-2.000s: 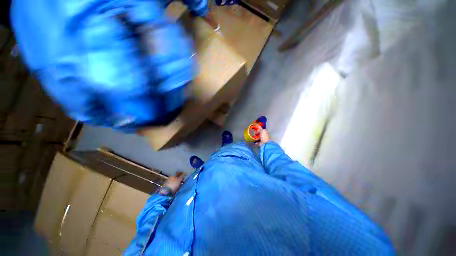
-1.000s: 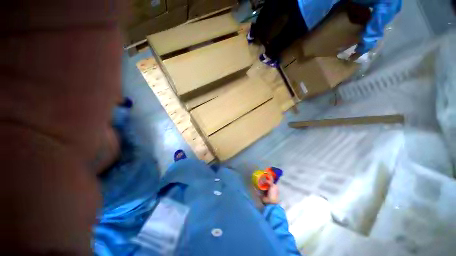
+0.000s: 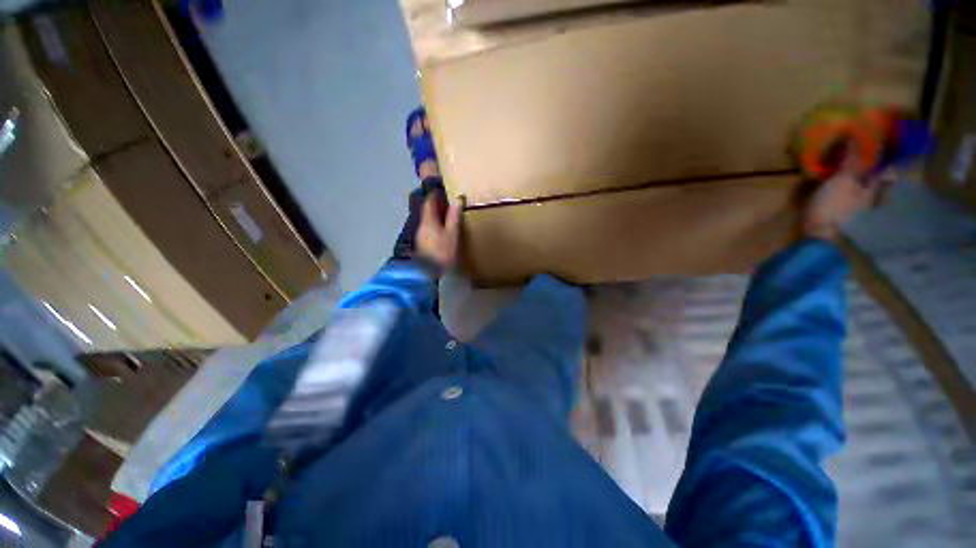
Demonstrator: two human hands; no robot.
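A large tan carton (image 3: 621, 118) lies in front of me, its dark centre seam running across it. My left hand (image 3: 438, 230) rests against the carton's left edge at the seam's end, fingers pointing up and apart. My right hand (image 3: 840, 198) is at the carton's right end and grips the tape dispenser (image 3: 856, 142), an orange and blue tool with some yellow, blurred by motion. Whether the tape touches the carton cannot be told.
Stacked cartons with white labels (image 3: 171, 161) stand at the left. A blue shoe (image 3: 420, 134) shows beside the carton's left edge on the grey-blue floor (image 3: 305, 96). Pale slotted goods (image 3: 653, 396) lie below the carton. A brown strip (image 3: 910, 316) curves at the right.
The view has turned and moved close to a carton. My left hand has come into clear view at its left edge. My right hand has moved to its right end with the dispenser.
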